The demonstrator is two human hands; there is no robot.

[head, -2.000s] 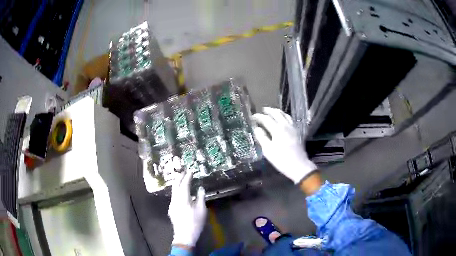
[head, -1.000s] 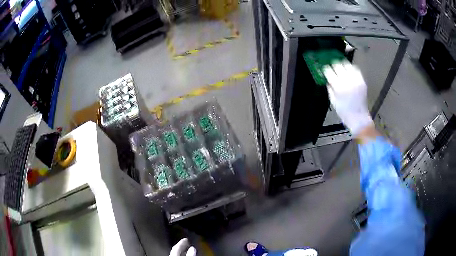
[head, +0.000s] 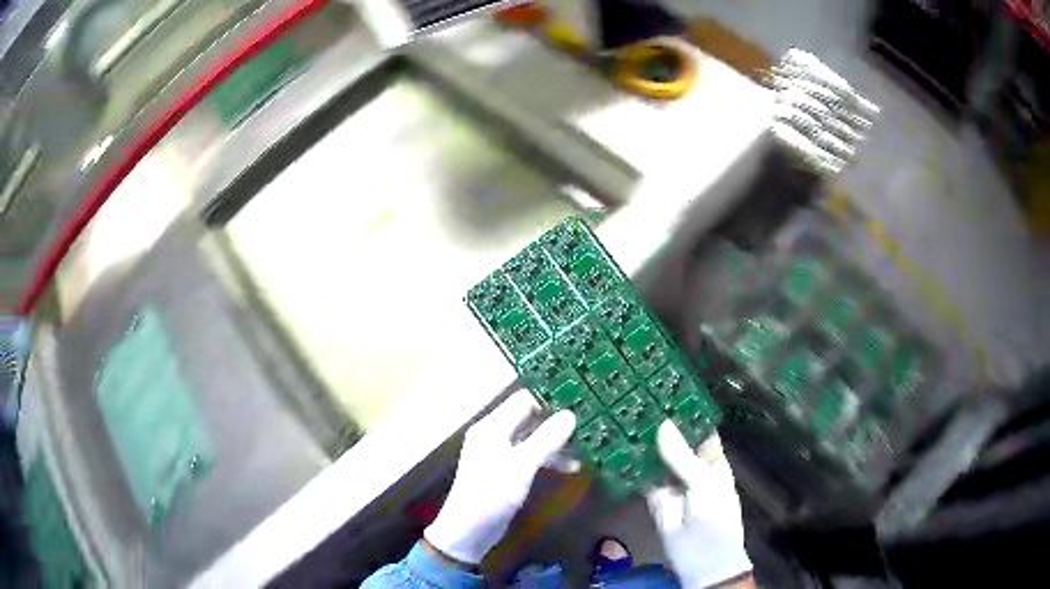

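Note:
A green joined circuit board panel (head: 593, 345) with several small boards in rows is held up in front of me, tilted, above the machine's front edge. My left hand (head: 495, 472), in a white glove, grips its lower left edge with the thumb on top. My right hand (head: 700, 500), also in a white glove, grips its lower right edge, thumb on top. The fingers under the panel are hidden.
The machine's cream cover (head: 380, 242) lies left of the panel. A pale green plate (head: 150, 414) is at far left. Blister trays with boards (head: 823, 345) stand at right, blurred. A tape roll (head: 656, 71) and further stacked trays (head: 820, 109) are at the top.
The view has swung left from the rack and trays to the machine. The green panel, earlier at the rack in my right hand, is out in front of me, and my left hand has joined on it.

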